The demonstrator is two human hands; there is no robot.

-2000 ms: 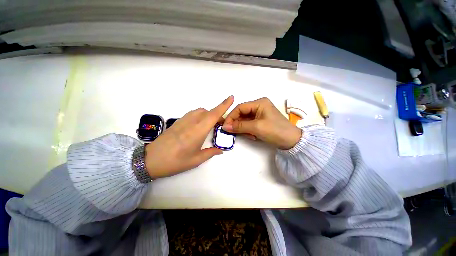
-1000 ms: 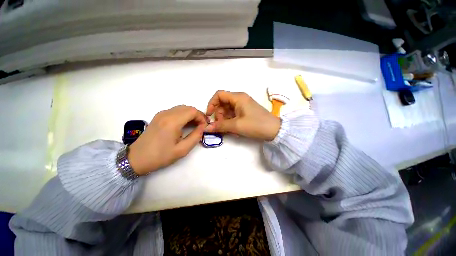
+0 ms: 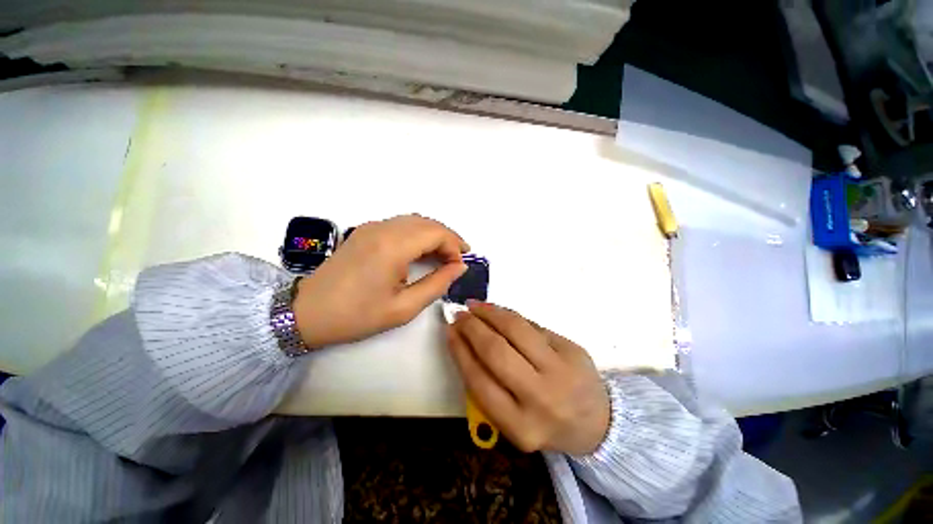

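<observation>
A smartwatch (image 3: pixel 471 280) with a dark screen lies on the white bench between my hands. My left hand (image 3: pixel 384 278) touches its upper left edge with thumb and forefinger; whether they pinch a film is too small to tell. My right hand (image 3: pixel 532 379) is closed around the film scraper (image 3: pixel 481 426); its orange-yellow handle end with a hole sticks out below my palm, and its pale head shows at the watch's lower edge. A second smartwatch (image 3: pixel 308 244) with coloured digits lies to the left. Another dark watch is mostly hidden behind my left hand.
A slim yellow tool (image 3: pixel 663 210) lies at the back right. A translucent sheet (image 3: pixel 716 154) lies behind it. At the far right are a blue holder box (image 3: pixel 831 213) and a small black object (image 3: pixel 846 265) on a pale wipe (image 3: pixel 849 297). White foam trays (image 3: pixel 307 46) are stacked behind.
My right hand has moved from above the watch to below it and now holds the scraper, which lay at the right before. The watch screen looks dark instead of white. The view has shifted.
</observation>
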